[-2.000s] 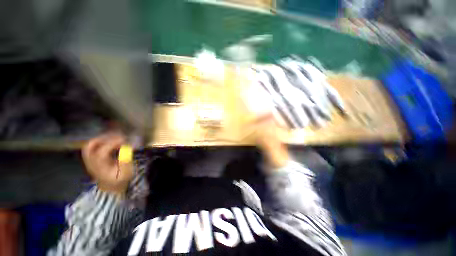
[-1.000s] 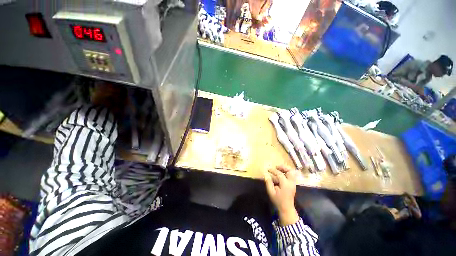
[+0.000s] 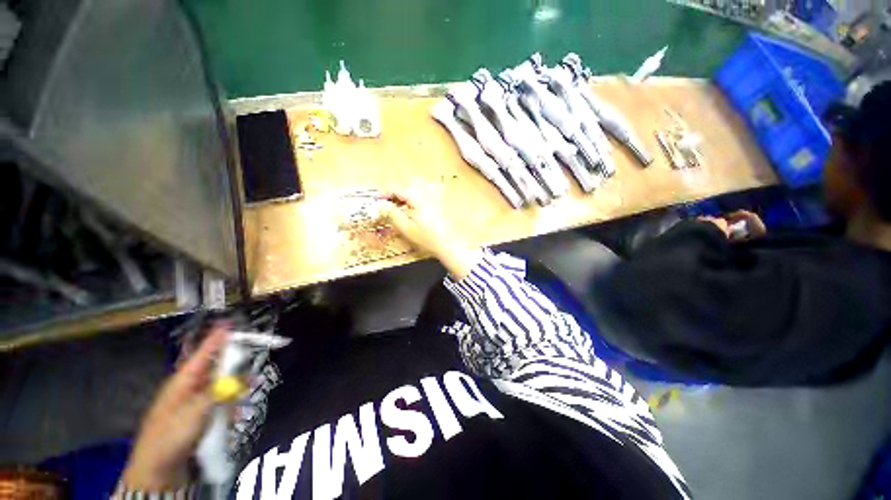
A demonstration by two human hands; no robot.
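Note:
My left hand (image 3: 174, 425), blurred, is at the lower left over my lap. It holds a pale grey moulded limb (image 3: 215, 451), whose narrow pale end sticks out past the fingers. A yellow finger cot (image 3: 229, 389) shows on it. My right hand (image 3: 403, 221) reaches onto the bench, its fingertips at the small pins (image 3: 369, 234) on the flat parts pad. Whether the fingers pinch a pin is too small to tell. A row of grey limbs (image 3: 532, 127) lies side by side to the right.
The grey metal oven (image 3: 127, 117) stands at left, a black phone (image 3: 269, 156) beside it. White nozzle bottles (image 3: 350, 105) stand at the back. Small parts (image 3: 681, 145) and a blue crate (image 3: 782, 103) are at right. A person in dark clothes (image 3: 752, 303) sits at right.
My left hand, in the oven opening one second ago, is now over my lap with a limb. My right hand has moved left from the bench's front edge to the pad. The view has turned right and down.

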